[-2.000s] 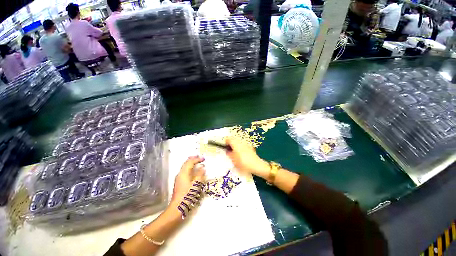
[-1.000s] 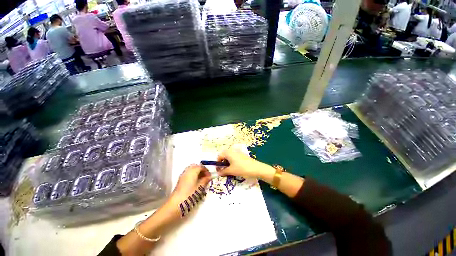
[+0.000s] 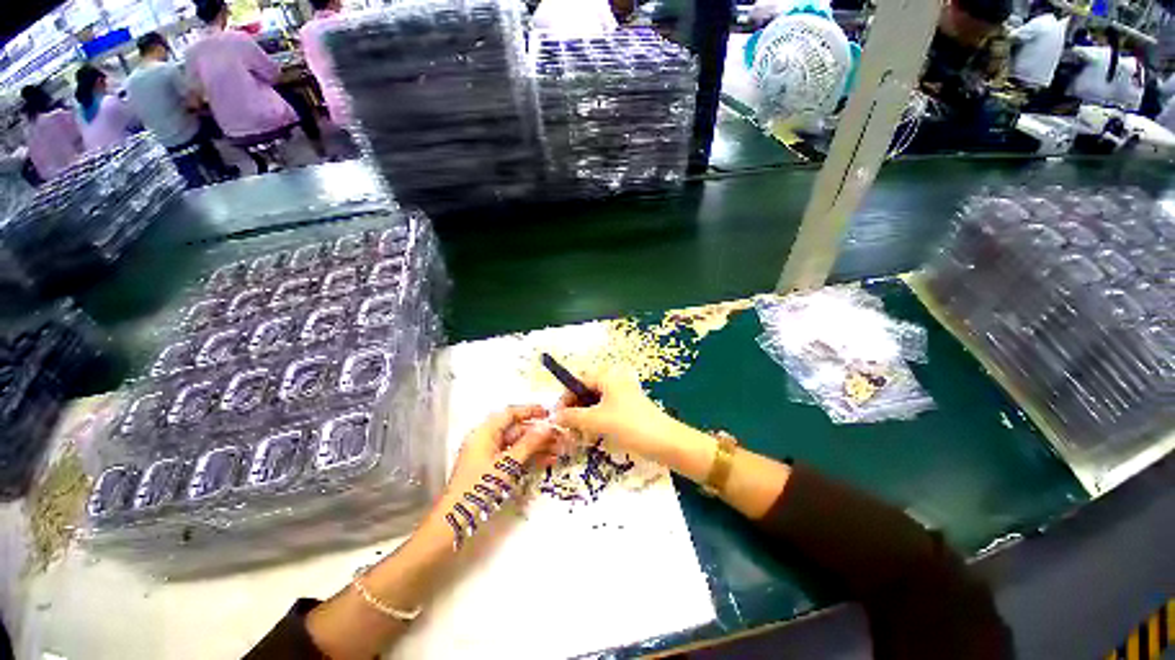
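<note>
My left hand (image 3: 506, 451) holds something small and whitish, perhaps a plastic frame, at its fingertips over the white work sheet (image 3: 606, 567). Short dark strips (image 3: 483, 500) lie in a row across its back and wrist. My right hand (image 3: 619, 419) holds a slim black pen-like tool (image 3: 567, 379), its visible end pointing up and left. The fingertips of both hands meet; the small piece between them is mostly hidden. Small dark pieces (image 3: 595, 475) are scattered on the sheet beside the left hand.
Blister trays (image 3: 245, 400) are stacked at left, more (image 3: 1057, 310) at right and behind. Tan pieces (image 3: 651, 346) lie behind the hands. Clear plastic bags (image 3: 848, 355) lie on the green bench mat (image 3: 773, 516). A pale post (image 3: 850, 155) stands behind; people sit in the background.
The right hand has come back toward the wearer to meet the left hand. Since one second ago, the black tool has tilted from nearly level to steeper.
</note>
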